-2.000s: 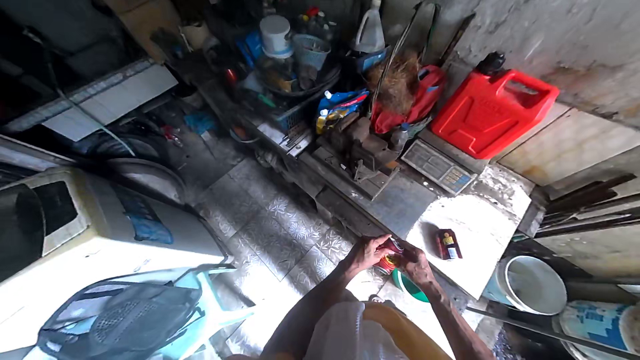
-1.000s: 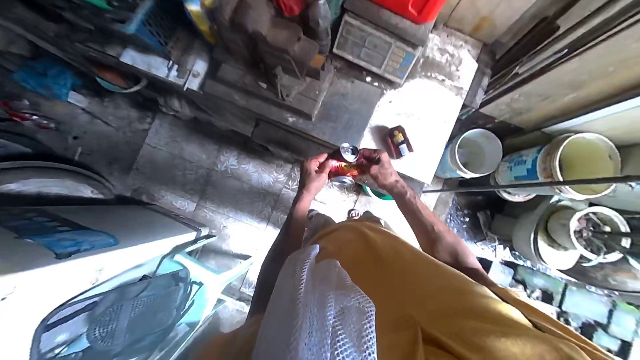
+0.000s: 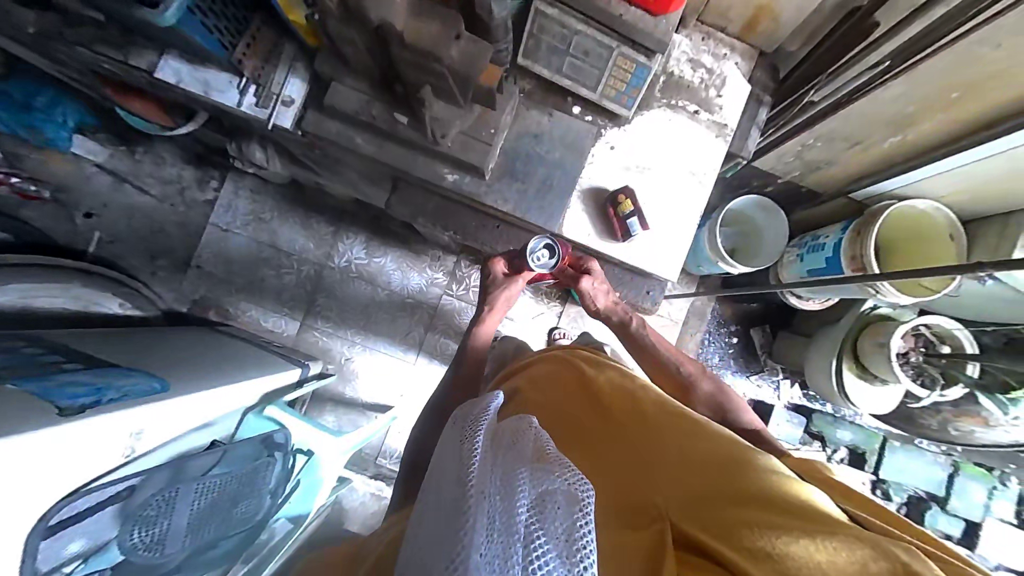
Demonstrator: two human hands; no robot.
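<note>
Between my two hands is a red drink can (image 3: 545, 254), its silver top with the tab facing up toward the camera. My left hand (image 3: 503, 282) grips its left side, and my right hand (image 3: 590, 285) grips its right side. The lower part of the can is mostly hidden by my fingers. Beyond my right hand, a small dark red container with a yellow and white label (image 3: 626, 214) lies on the sunlit end of the workbench (image 3: 660, 164).
A digital scale (image 3: 590, 54) and a rusty metal vise (image 3: 436, 64) stand on the bench. White buckets (image 3: 749, 234) are at the right, with a thin dark bar (image 3: 848, 282) crossing before them. At lower left are a white appliance (image 3: 144, 352) and a pale green plastic chair (image 3: 320, 440).
The view has shifted a lot toward my body and the buckets. The can's silver top, hard to make out in the earliest frame, now faces the camera. Both hands stay on the can.
</note>
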